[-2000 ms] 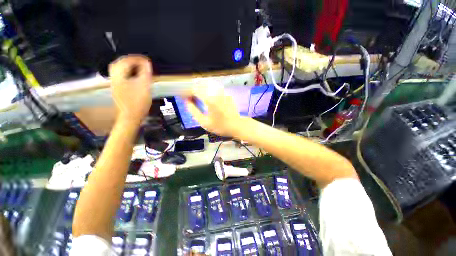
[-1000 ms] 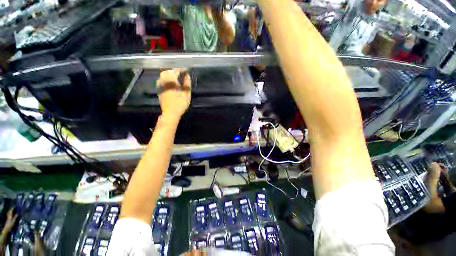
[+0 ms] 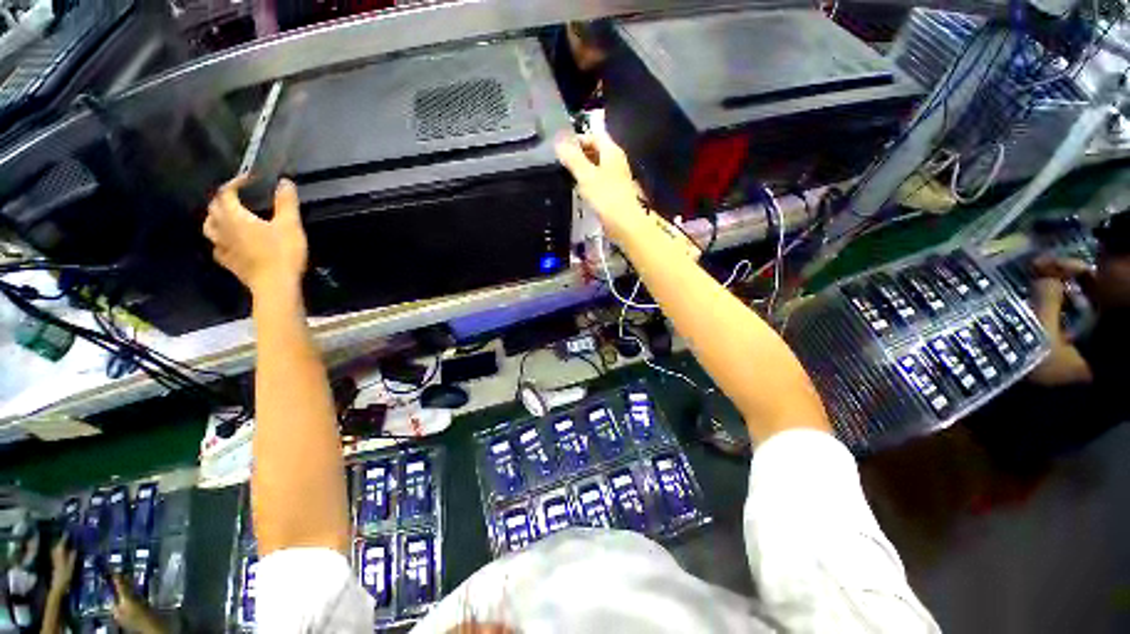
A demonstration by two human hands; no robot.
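Note:
A large black computer tower [image 3: 421, 235] with a small blue light stands on the shelf. My left hand [image 3: 258, 233] grips its front left corner, thumb and fingers spread around the edge. My right hand [image 3: 601, 176] is at its right side near the top front corner, fingers bent against it; the fingertips are partly hidden. Both hands are bare. White plugs and cables [image 3: 607, 266] hang just below my right hand.
A second black tower [image 3: 756, 81] stands to the right. Below are clear trays of blue handheld units [image 3: 589, 464], a white scanner [image 3: 533, 396] and a mouse [image 3: 444, 395]. A white-grey rounded shape [image 3: 582, 588] is at the bottom. Other people's hands work at both sides.
My left hand has moved left onto the tower's corner and opened around it. My right hand has come down into view at the tower's right side. The view has shifted, showing the tower closer.

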